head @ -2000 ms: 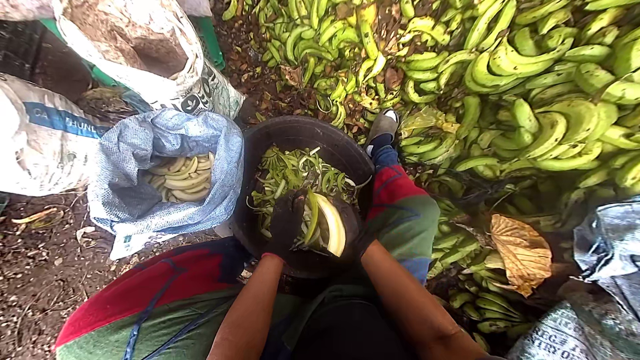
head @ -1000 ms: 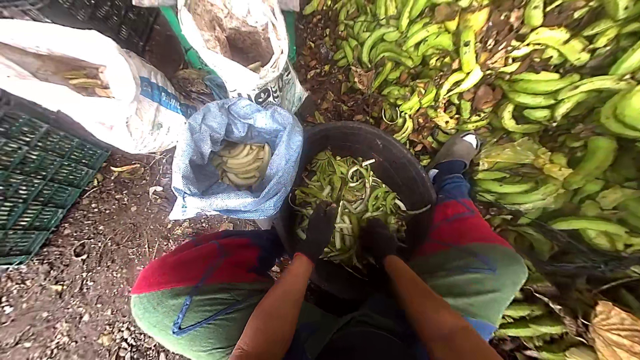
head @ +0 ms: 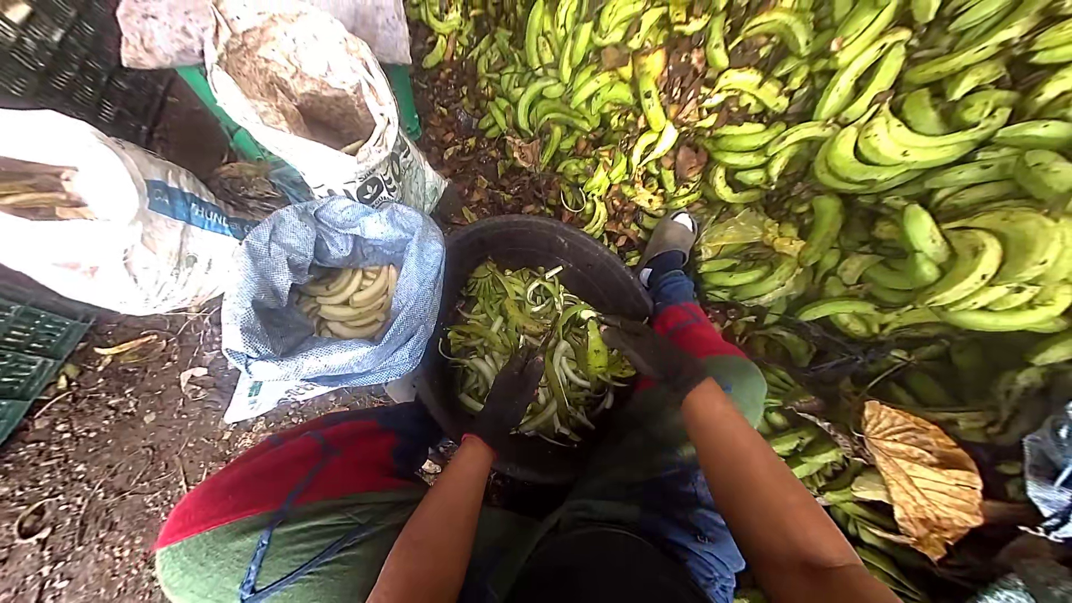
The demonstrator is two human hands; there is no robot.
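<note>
Between my legs stands a round black tub [head: 536, 230], holding green banana peels [head: 494, 306] and pale peeled bananas [head: 569, 364]. My left hand [head: 512, 394], in a dark glove, reaches into the tub and rests on the peels at its lower middle; whether it grips anything is hidden. My right hand [head: 649, 347], gloved too, is over the tub's right side, beside a broad green peel [head: 597, 347]; its hold on that piece cannot be made out. Left of the tub, an open blue woven sack [head: 260, 327] contains peeled bananas [head: 347, 301].
Green bananas [head: 888, 151] lie heaped at the right and back. Two white sacks [head: 167, 260] [head: 368, 167] stand at the left and back left, near dark plastic crates [head: 33, 343]. A shoe [head: 670, 239] is beside the tub. A dry brown leaf [head: 921, 477] lies at the right.
Two seconds ago a partly peeled green banana was between my hands; it is no longer there. My hands have since moved down among the peels and now stand farther apart.
</note>
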